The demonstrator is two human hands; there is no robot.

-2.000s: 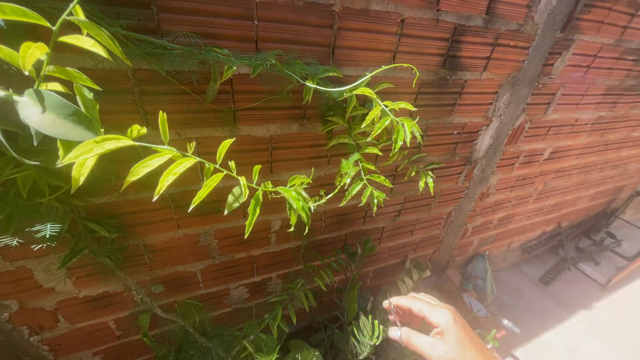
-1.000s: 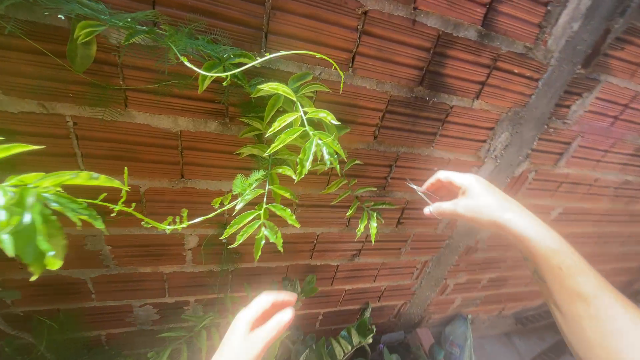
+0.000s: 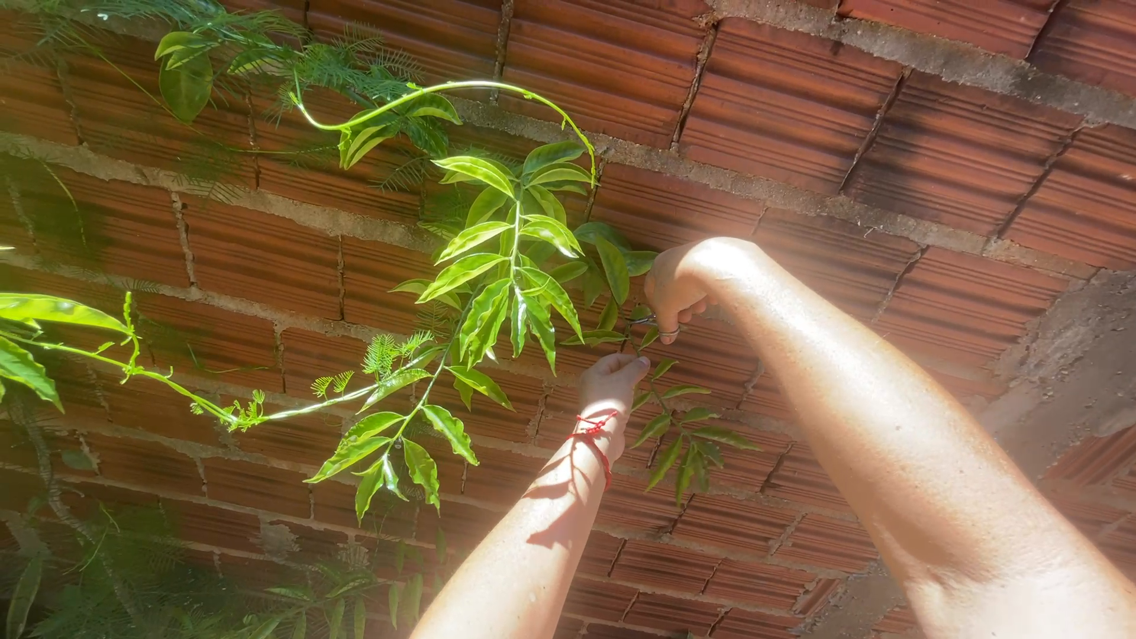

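My right hand (image 3: 688, 284) is raised beside a leafy vine, its fingers closed on small metal scissors (image 3: 646, 320), of which only a part shows. Just below and to the left, my left hand (image 3: 612, 380) has its fingers together at a thin stem of the hanging sprig (image 3: 688, 435); the hold itself is partly hidden. A red cord bracelet (image 3: 595, 435) circles my left wrist. Left of both hands hangs a leafy green branch (image 3: 515, 257), sunlit, with a bare curling shoot (image 3: 479, 84) above it.
A wall of ribbed red hollow bricks (image 3: 781, 98) with rough mortar joints stands behind the plants. A concrete column (image 3: 1074, 373) is at the right. A long vine stem (image 3: 169, 380) crosses from the left, and feathery foliage (image 3: 355, 71) hangs at the upper left.
My left hand has risen from the bottom edge to the sprig. My right hand has come down beside it with the scissors, wrist bent. The view has shifted.
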